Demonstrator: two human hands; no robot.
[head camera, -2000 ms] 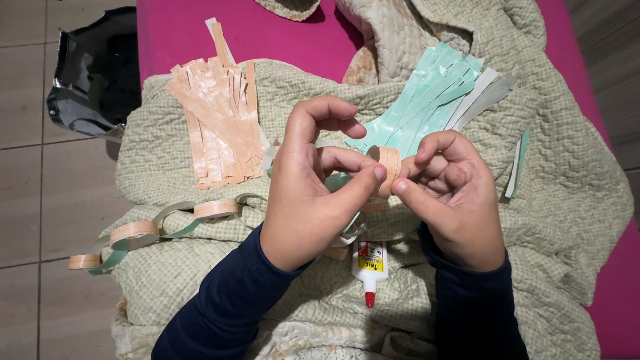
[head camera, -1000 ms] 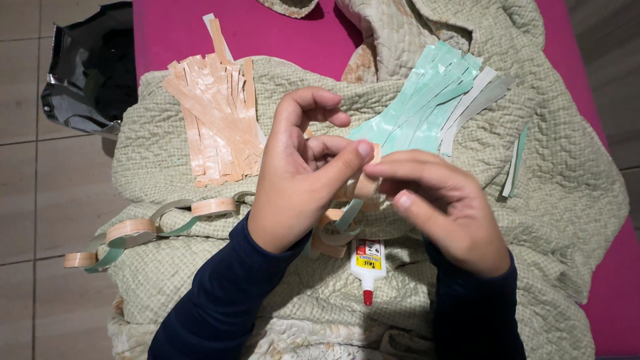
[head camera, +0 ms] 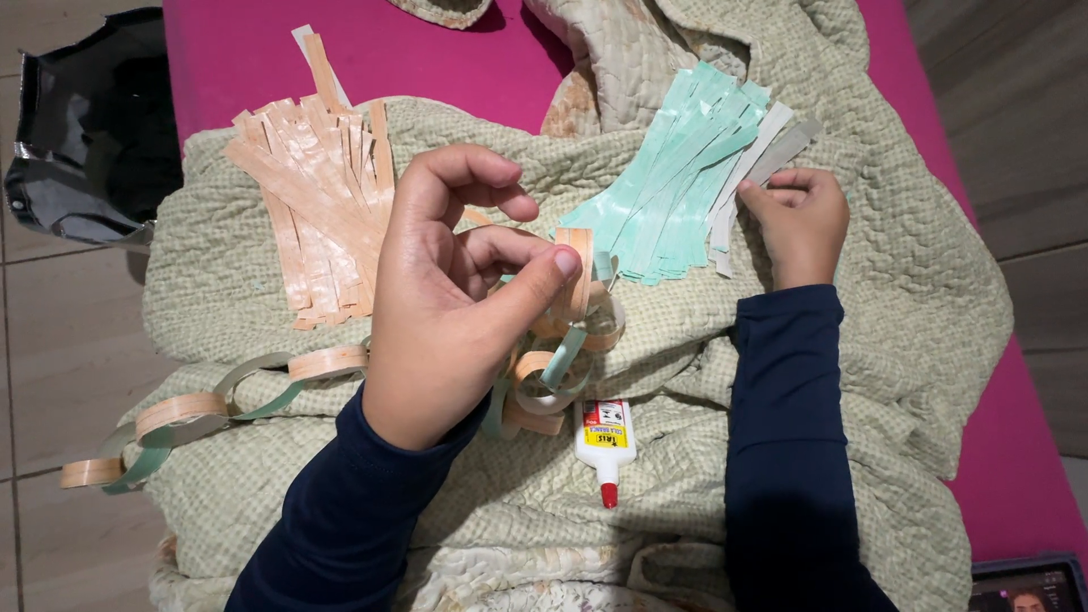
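Note:
Thumb and forefinger of my left hand point(head camera: 463, 297) pinch an orange paper ring point(head camera: 575, 274), the top link of a paper chain. Linked orange and green rings point(head camera: 563, 357) hang in a bunch below it. Another stretch of chain point(head camera: 180, 416) lies to the left, partly hidden by my left forearm. My right hand point(head camera: 799, 225) has its fingertips on a grayish paper strip point(head camera: 786, 150) at the right side of the green strips point(head camera: 680, 178). Orange strips point(head camera: 319, 204) are piled left of my left hand. A white glue bottle point(head camera: 605, 433) with a red tip lies below the bunch.
A rumpled light green quilt point(head camera: 918, 280) covers much of a pink surface point(head camera: 408, 68). At the upper left is a shiny black plastic bag point(head camera: 93, 127) over the tiled floor point(head camera: 68, 357). Part of a device with a lit screen point(head camera: 1024, 586) shows at the lower right corner.
My right hand has let go of the ring and moved up and right to the strips beside the green pile. The thin strip seen earlier at the right is now hidden or gone. My left hand still holds the ring.

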